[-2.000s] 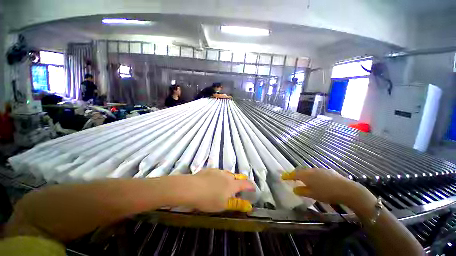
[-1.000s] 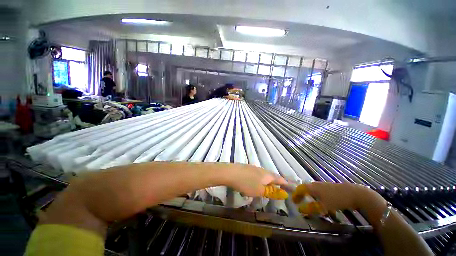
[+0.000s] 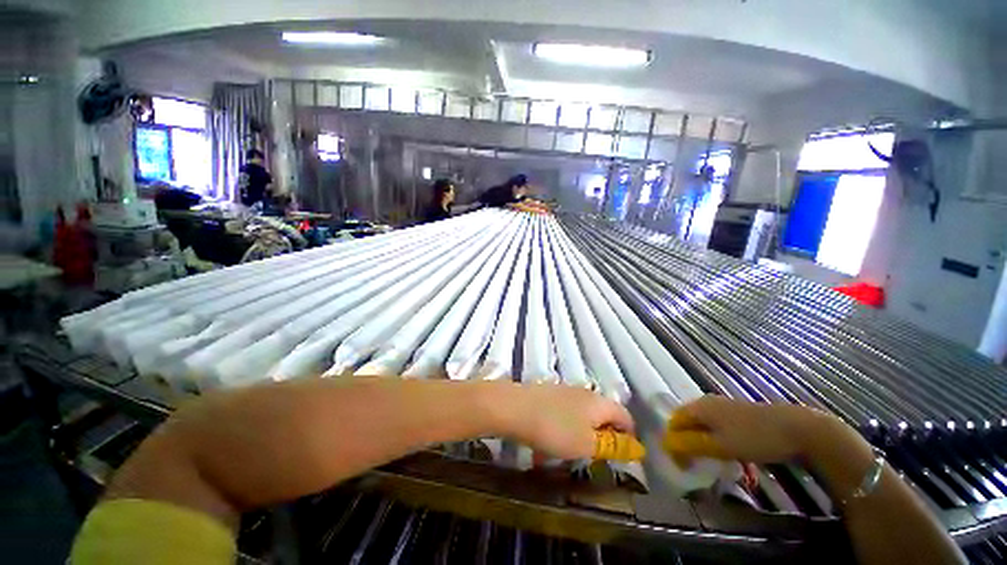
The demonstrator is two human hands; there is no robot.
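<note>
The white pleated curtain (image 3: 442, 298) lies in long parallel ridges on the metal rack (image 3: 751, 320), covering its left and middle part. Its near ends hang ruffled at the rack's front edge. My left hand (image 3: 574, 428), with yellow finger cots, is at the near end of the pleats, its fingertips pinching the cloth. My right hand (image 3: 723, 433), also with yellow finger cots, pinches the rightmost pleat end close beside it. The exact grip of the fingertips is blurred.
A co-worker (image 3: 510, 193) leans over the rack's far end, and another person (image 3: 441, 203) is beside them. A third person (image 3: 255, 180) stands at the back left near heaped cloth (image 3: 260, 241). Bare shiny bars extend to the right. A red item (image 3: 861, 294) lies beyond them.
Both hands have moved right along the front edge and come closer together at the last pleats. The view has shifted slightly. The far co-worker's head shows again.
</note>
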